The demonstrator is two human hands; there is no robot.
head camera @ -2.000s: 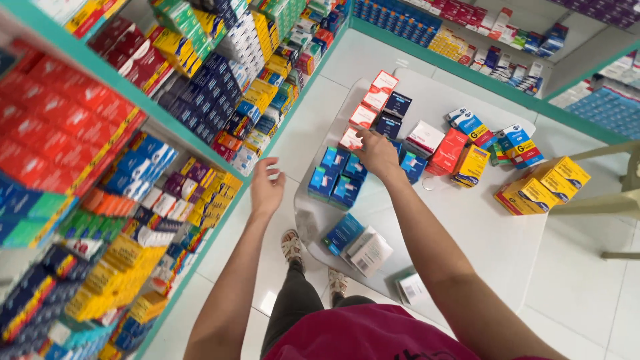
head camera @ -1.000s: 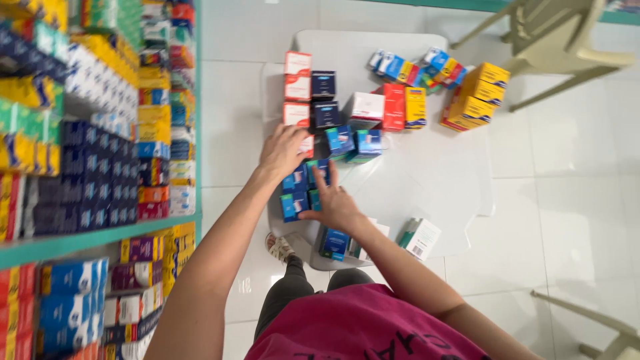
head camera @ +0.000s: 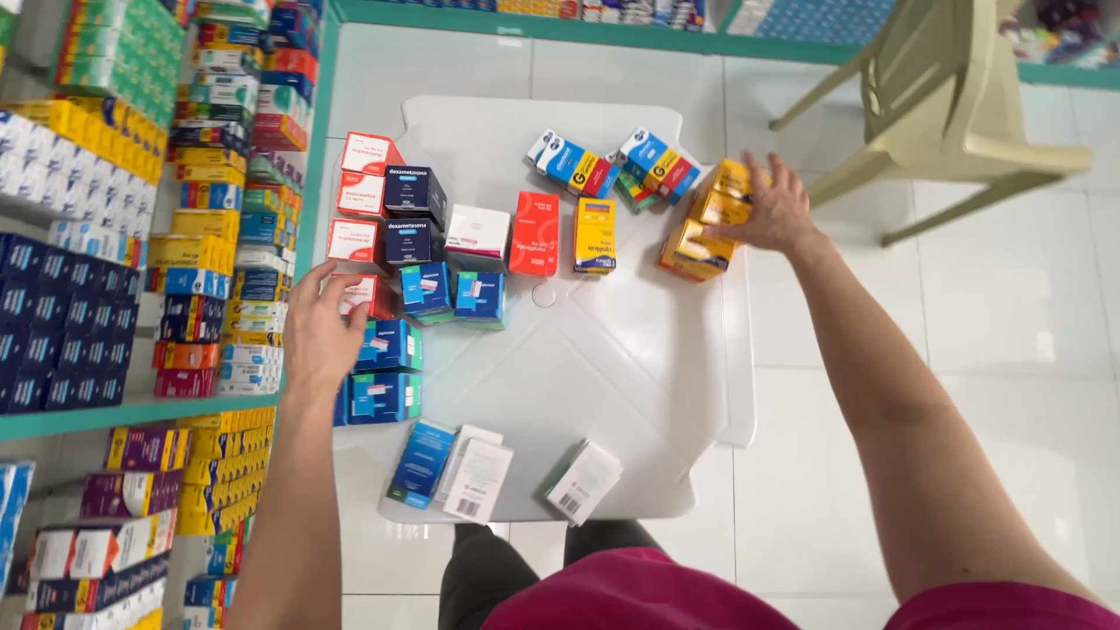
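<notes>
My left hand [head camera: 325,328] rests beside the lowest red-and-white medicine box [head camera: 370,296] in a column at the white plastic table's left edge, fingers apart around its corner. On the stacked yellow medicine boxes [head camera: 697,249] at the right edge lies my right hand [head camera: 770,208], fingers spread. Between the hands stand dark blue boxes [head camera: 413,241], a white box [head camera: 478,234], a red box [head camera: 535,234], a yellow box [head camera: 595,234] and blue-and-green boxes [head camera: 385,395]. Blue, white and red boxes [head camera: 573,166] lie at the far side, white boxes [head camera: 584,481] near my body.
The white plastic table [head camera: 612,376] stands on a tiled floor [head camera: 814,437]. Shelves with a teal edge [head camera: 175,415], full of medicine boxes, rise at the left, and more run along the back. A beige plastic chair [head camera: 927,96] stands at the back right.
My right hand has moved from the blue boxes at the left to the yellow stack at the right. My left hand stays at the left column. The view has shifted.
</notes>
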